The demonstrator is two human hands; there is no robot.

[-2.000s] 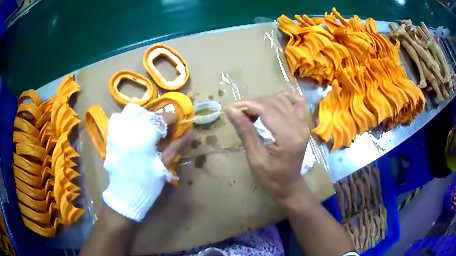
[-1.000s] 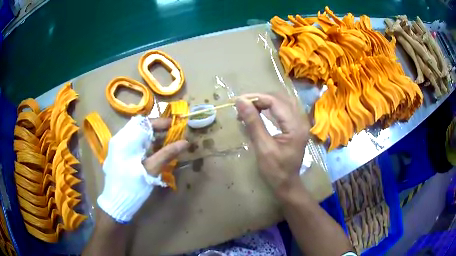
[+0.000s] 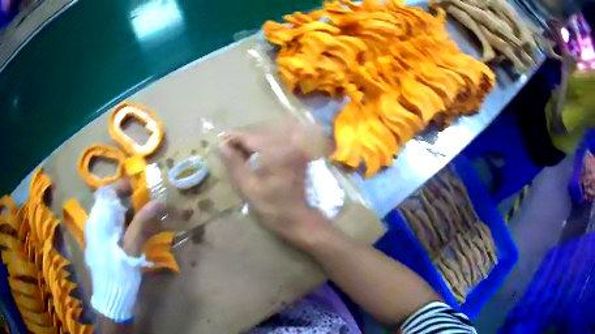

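Observation:
My left hand (image 3: 116, 244), in a white glove with bare fingertips, holds orange strips (image 3: 161, 251) at the left of the cardboard (image 3: 261, 274). Their upper ends show above the thumb. A small white cup (image 3: 188, 173) of amber liquid sits just right of them. My right hand (image 3: 277, 176) is bare and blurred, above the cardboard right of the cup, fingers bent together; whether the stick is in it cannot be made out. Two orange rings, one upper (image 3: 136, 129) and one lower (image 3: 101, 166), lie beyond my left hand.
A large heap of orange strips (image 3: 391, 72) lies at the upper right, with tan strips (image 3: 489, 29) beyond. White cloth (image 3: 324, 189) lies right of my right hand. More orange pieces (image 3: 49, 241) line the left edge. A blue crate (image 3: 499, 251) holds tan strips. A green surface (image 3: 215, 32) lies beyond.
The view has turned to the right, so the things sit further left in the picture. The stick, seen earlier between my right fingers and the strips, no longer shows clearly. My left hand still holds strips.

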